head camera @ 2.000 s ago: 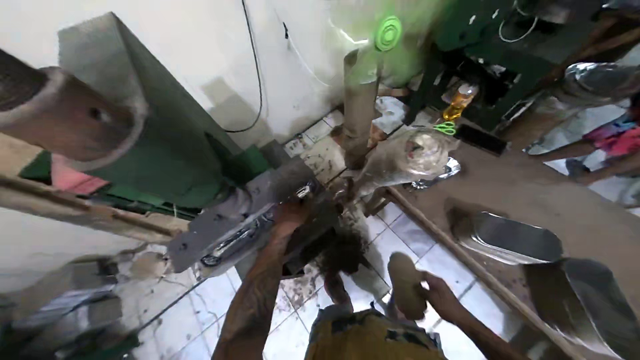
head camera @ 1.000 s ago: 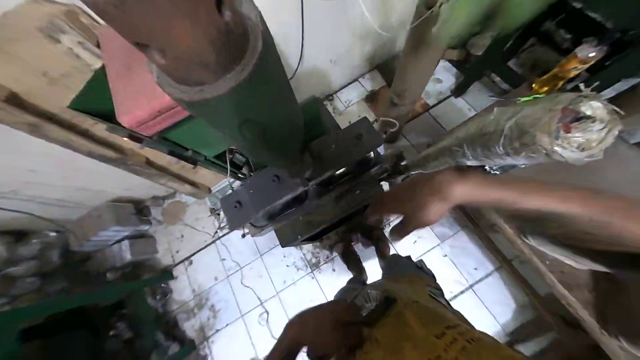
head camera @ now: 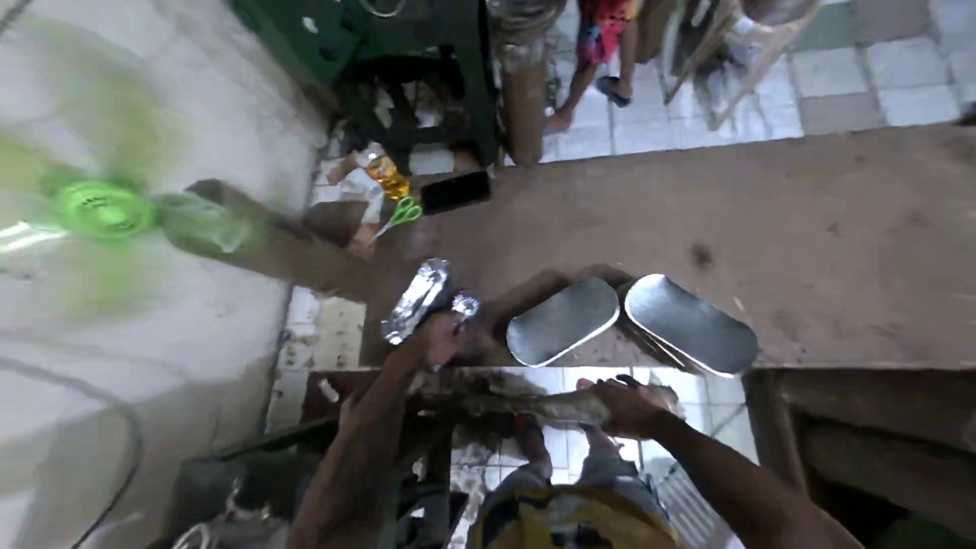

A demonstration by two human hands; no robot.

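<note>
My left hand (head camera: 442,339) is closed at a small crumpled shiny piece (head camera: 463,305), its fingers partly hidden. Beside it on the table lies a longer silvery foil-like piece (head camera: 418,301). My right hand (head camera: 629,408) grips a long plastic-wrapped roll (head camera: 545,408) near its right end, below the table edge. Two oval metal pieces lie at the near edge: one (head camera: 564,322) on the left, and a stack (head camera: 690,324) on the right, almost touching it.
The brown table (head camera: 762,221) spans the view. Green-handled scissors (head camera: 406,210), a black rectangular object (head camera: 455,192) and a bottle of amber liquid (head camera: 387,174) sit at its far left. A green fan (head camera: 107,210) spins at left. Beyond the table, a person's legs (head camera: 583,88) show.
The view has swung from the dark metal machine to the table. My right hand, reaching across beside the roll a second ago, now grips it; my left hand has come to the foil-like pieces.
</note>
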